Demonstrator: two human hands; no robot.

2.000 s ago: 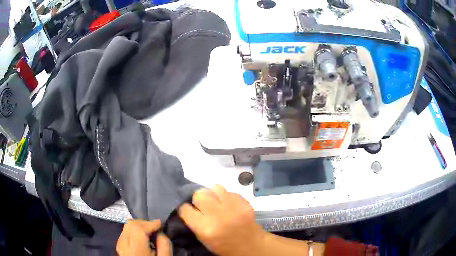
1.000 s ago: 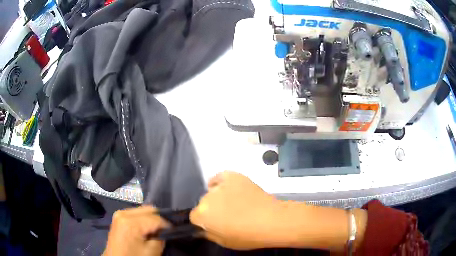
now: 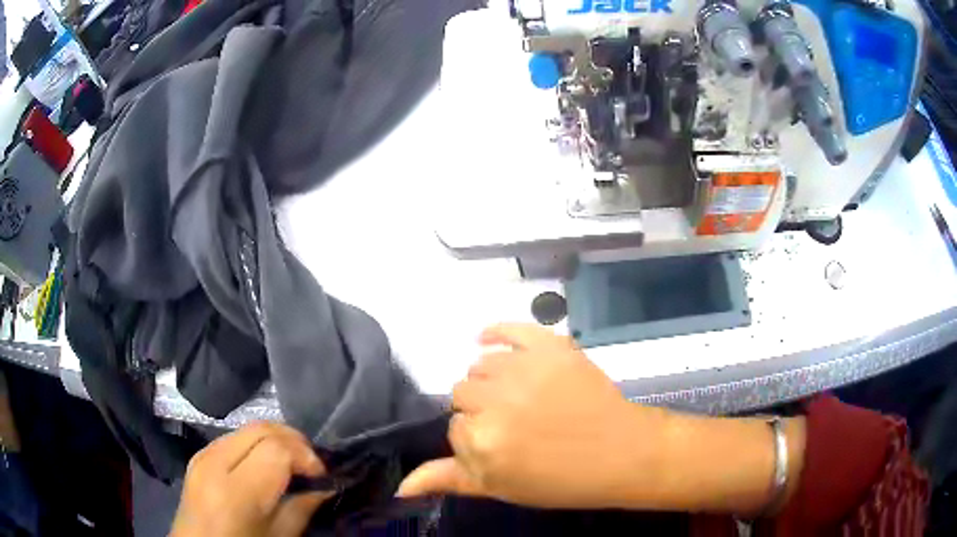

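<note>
The dark grey garment (image 3: 315, 336) lies in a heap left of the machine, with pale stitch lines, and its narrow tube end hangs at the table's front edge. A darker cuff band (image 3: 367, 477) is at the tube end. My left hand (image 3: 247, 477) pinches the dark band from the left. My right hand (image 3: 525, 420) is at the tube end from the right, thumb stretched towards the left hand; its grip on the cloth is partly hidden. The band's lower part is dark and blurred.
The white JACK overlock machine (image 3: 546, 236) stands ahead to the right, with a grey recessed tray (image 3: 656, 299) below it. A ruler strip (image 3: 735, 383) runs along the table's front edge. A grey speaker-like box (image 3: 23, 199) and a red item (image 3: 47, 138) are at far left.
Both hands stay at the tube end; the right hand has opened its thumb away from the band. The tube end has bunched and spread between the hands. The camera view has shifted.
</note>
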